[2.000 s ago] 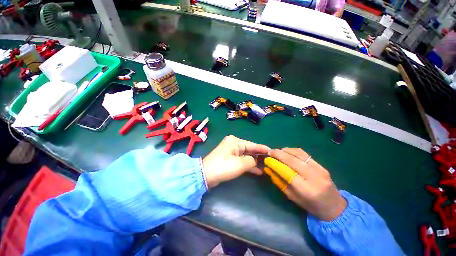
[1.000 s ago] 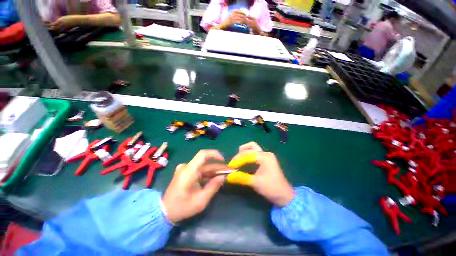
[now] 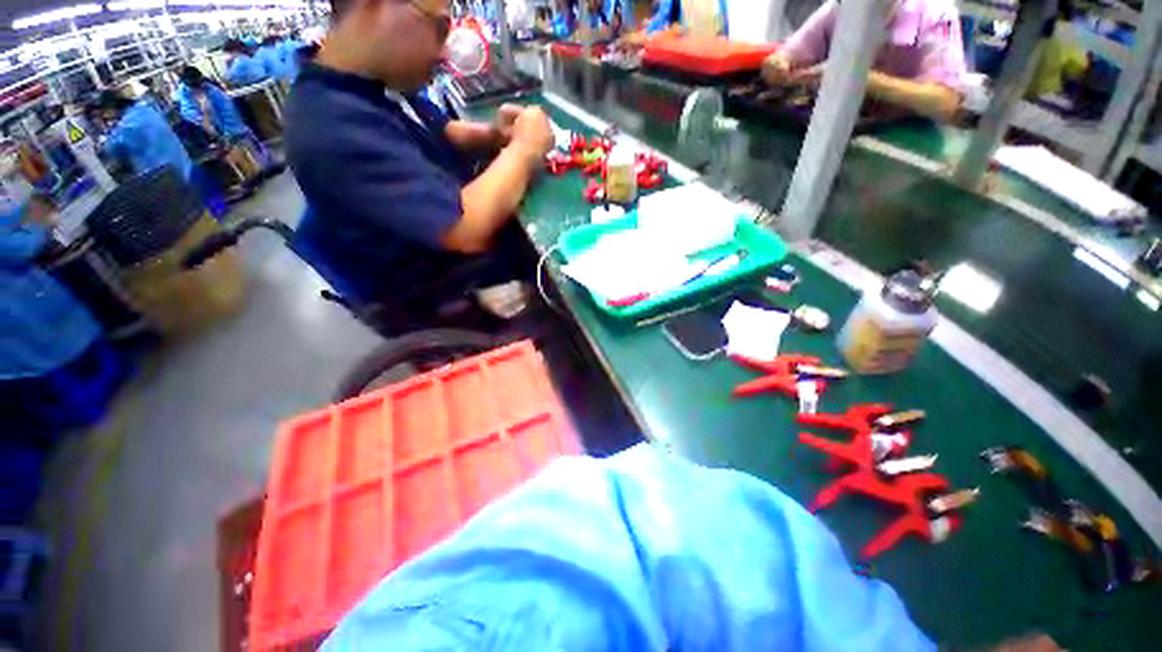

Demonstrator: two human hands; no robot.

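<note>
My left sleeve [image 3: 637,560] fills the bottom centre. Only a sliver of my left hand [image 3: 1030,644] shows at the bottom edge, so its grip is hidden. My right hand is out of the picture. Several red spring clamps [image 3: 892,490] lie on the green bench beyond my sleeve, with small strips in their jaws. Flex-cable modules [image 3: 1077,525] lie in a loose group at the lower right. A bottle with a dark cap [image 3: 888,325] stands behind the clamps.
A red compartment tray [image 3: 421,439] is left of my sleeve. A green tray [image 3: 765,251] holds white items, beside a phone [image 3: 698,331] and white slips [image 3: 756,331]. A seated person [image 3: 395,153] works at the left; another person's arms show across the belt.
The view has swung left, bringing the red tray and seated person into sight. The clamps and modules now appear farther right. My right hand has left the picture and my left is almost cut off.
</note>
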